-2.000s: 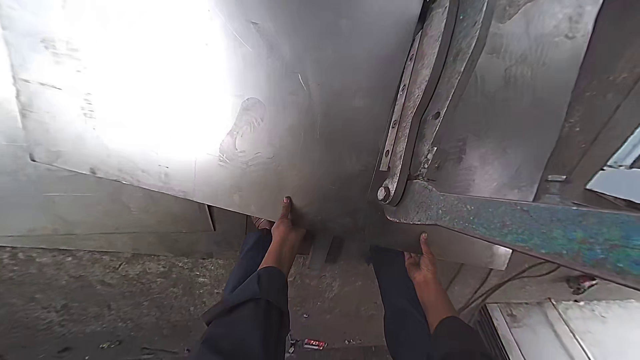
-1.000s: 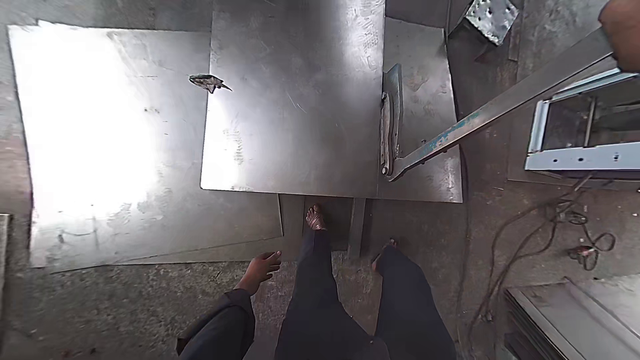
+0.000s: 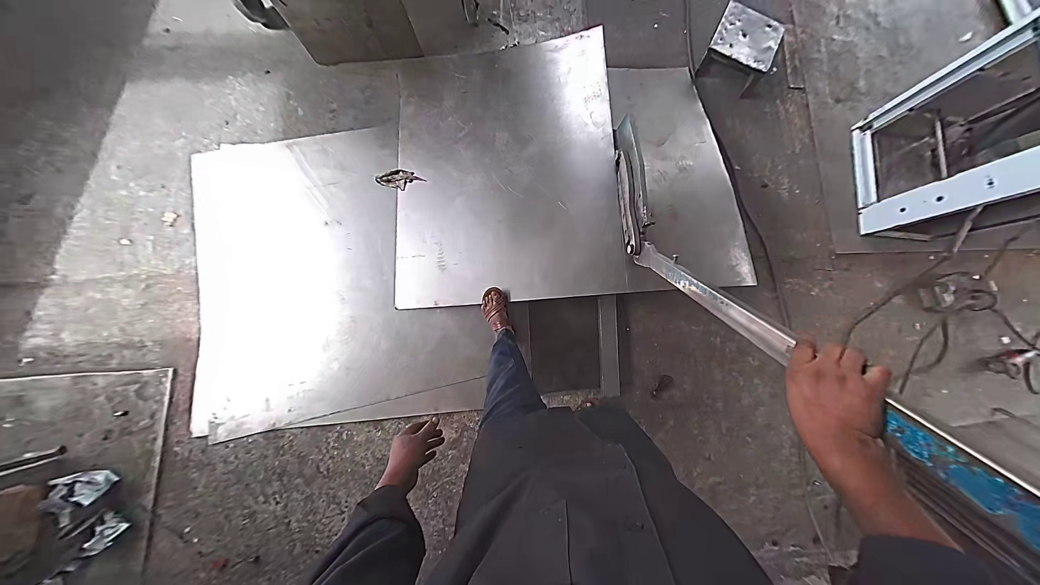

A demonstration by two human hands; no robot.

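My right hand [image 3: 837, 398] is closed around the long metal lever [image 3: 723, 309] of a lever shear [image 3: 630, 191], at the right. The lever slants down from the shear's pivot toward me. A sheet of metal [image 3: 504, 179] lies with its right edge at the shear's blade, and another piece of sheet [image 3: 691, 179] lies on the blade's far side. My left hand [image 3: 414, 451] hangs in the air with its fingers apart and holds nothing. My sandaled foot [image 3: 495, 309] is at the sheet's near edge.
Larger metal sheets [image 3: 284, 284] lie on the floor at the left. A crumpled scrap [image 3: 400, 179] sits at the sheet's left edge. On the right are a pale metal frame [image 3: 942, 199], cables [image 3: 934, 317] and a small metal stool [image 3: 747, 36]. Crumpled foil [image 3: 85, 504] lies at lower left.
Both hands were at the sheet's near edge two seconds ago. My right hand has since taken the lever, which has come down from its raised position. My left hand has left the sheet.
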